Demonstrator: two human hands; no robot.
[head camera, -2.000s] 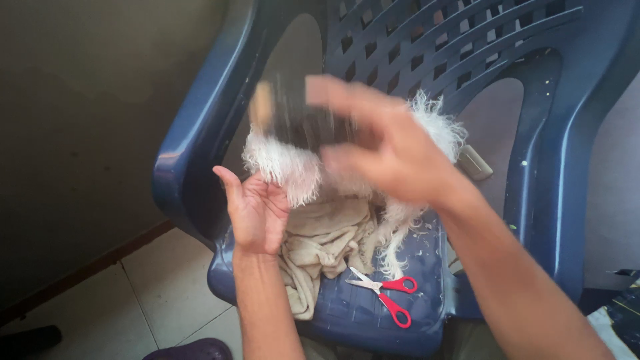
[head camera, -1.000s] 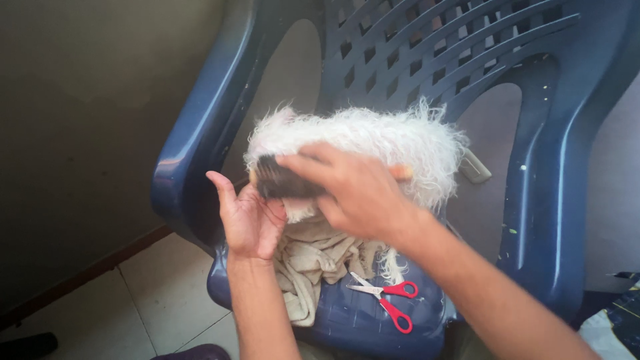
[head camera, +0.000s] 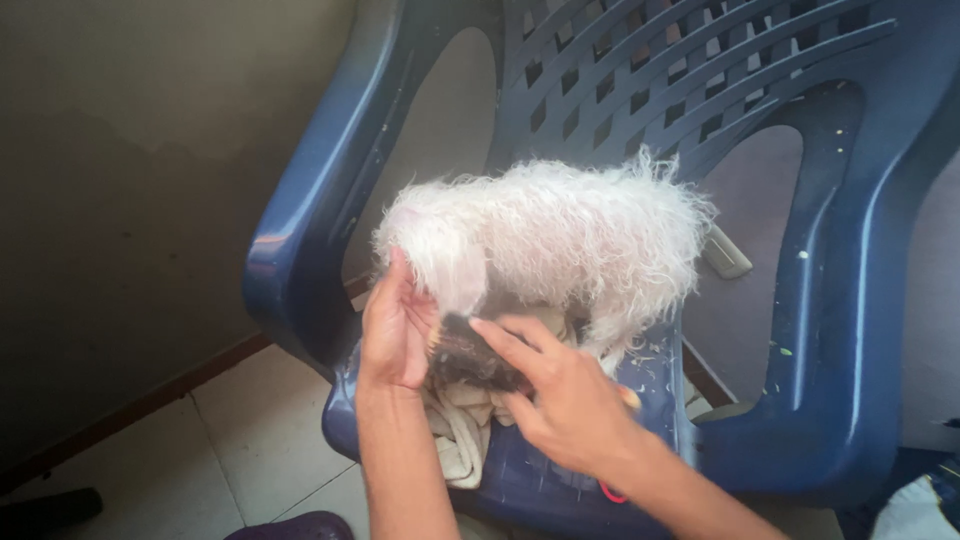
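Note:
A small white curly-haired dog (head camera: 570, 225) stands on the seat of a blue plastic chair (head camera: 300, 225). My left hand (head camera: 397, 326) rests against the dog's head by its ear, palm turned toward it. A dark-bristled grooming brush (head camera: 476, 356) is gripped in my right hand (head camera: 559, 382), just below the hanging ear; the tip of its handle shows beyond my wrist. A beige cloth (head camera: 461, 439) lies bunched on the seat under the brush. Of the red-handled scissors (head camera: 613, 493), only part of one handle loop shows beneath my right forearm.
The chair's left armrest curves close to my left hand, and its lattice back rises behind the dog. Loose hair clings to the seat. Beyond the dog's rear, a pale switch plate (head camera: 726, 253) is on the wall. A purple shoe (head camera: 296, 527) is on the tiled floor.
My right hand, with the brush, has moved down from the dog's head to below the ear. The scissors, in full view earlier, are mostly covered by my right forearm.

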